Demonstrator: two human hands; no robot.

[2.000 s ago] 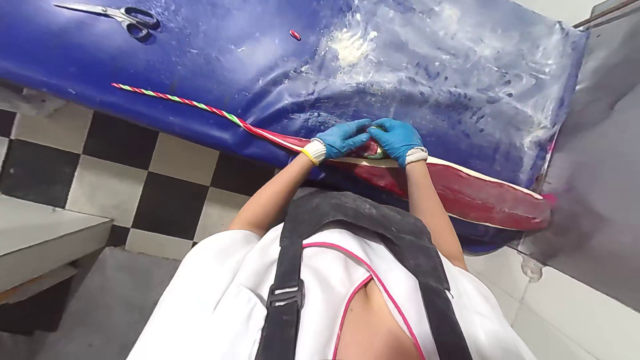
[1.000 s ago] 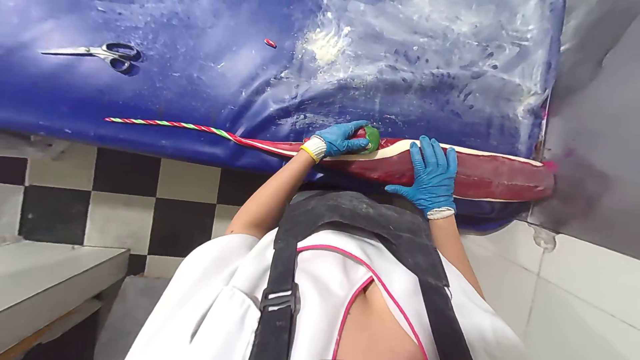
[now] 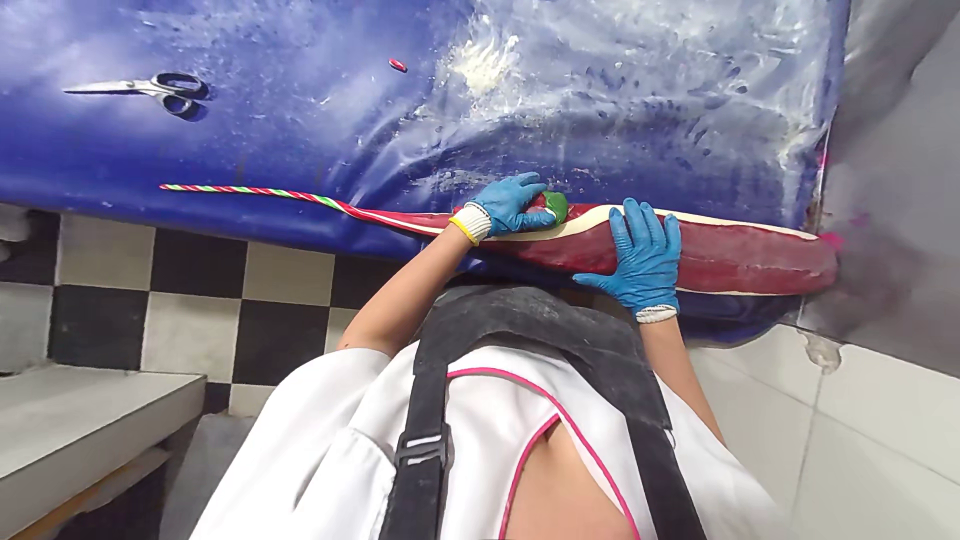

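Observation:
A long, thick roll of dark red candy-like material (image 3: pixel 735 255) with cream stripes lies along the near edge of the blue-covered table, narrowing leftward into a thin red, white and green striped rope (image 3: pixel 247 190). Over a green and red lump (image 3: pixel 556 206) on the roll's narrower part, my left hand (image 3: pixel 510 204) is curled in a blue glove, fingers around the lump. My right hand (image 3: pixel 641 255), also blue-gloved, rests flat on the thick part with its fingers spread. Scissors (image 3: pixel 154 90) with dark handles lie at the upper left. A small red piece (image 3: pixel 397 65) sits near the top.
The blue table cover (image 3: pixel 315 127) is wrinkled and bears whitish powder (image 3: pixel 484 66). A grey surface (image 3: pixel 900 172) adjoins the table's right end. Below are a checkered floor (image 3: pixel 195 300) and, at the lower left, a pale ledge (image 3: pixel 90 420).
Two seconds ago both hands were together at the lump; my right hand has since moved right along the roll and spread its fingers. My left hand has stayed at the lump.

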